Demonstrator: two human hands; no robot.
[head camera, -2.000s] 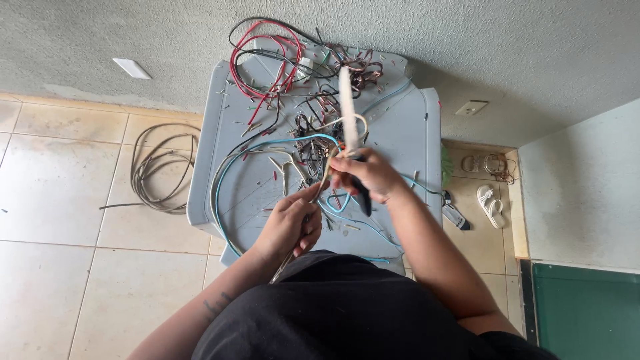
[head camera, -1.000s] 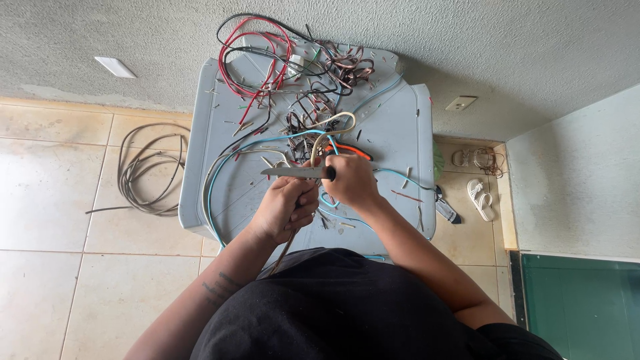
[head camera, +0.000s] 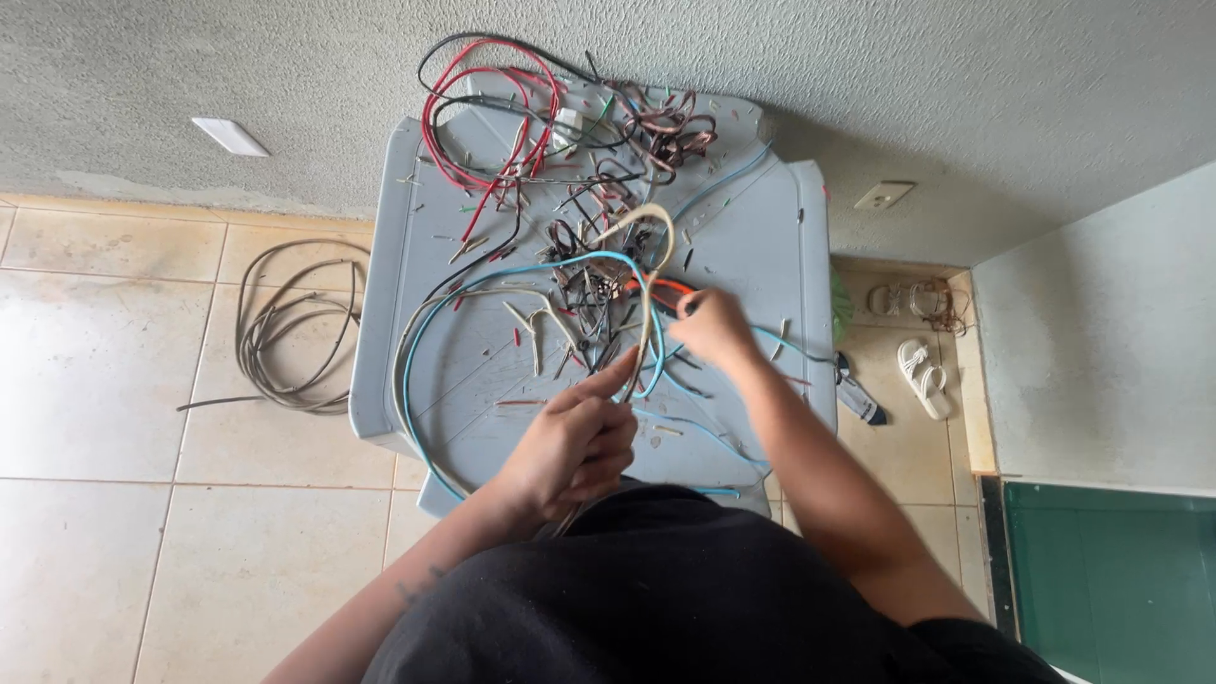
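My left hand (head camera: 575, 442) is closed around a beige-grey cable (head camera: 646, 328), its index finger lying along it. The cable loops above this hand, over the table. To the right, my right hand (head camera: 714, 328) is blurred and curled around something dark, of which a small end shows at the thumb; no blade is visible. Beside its fingers lies an orange-handled tool (head camera: 665, 284), partly covered by wires. A light-blue wire (head camera: 513, 269) arcs around the left of both hands. Short wire scraps and dark tangled wires (head camera: 594, 285) lie beyond the left hand.
The grey plastic table (head camera: 380, 370) also bears a red wire coil (head camera: 427, 123), a white connector (head camera: 567, 128) and brown tangled wires (head camera: 679, 138). A grey cable coil (head camera: 252, 351) lies on the floor at left. Sandals (head camera: 921, 380) and a wall stand at right.
The knife blade seen over my left hand a second ago is no longer visible. My right hand has moved away from my left, to the right.
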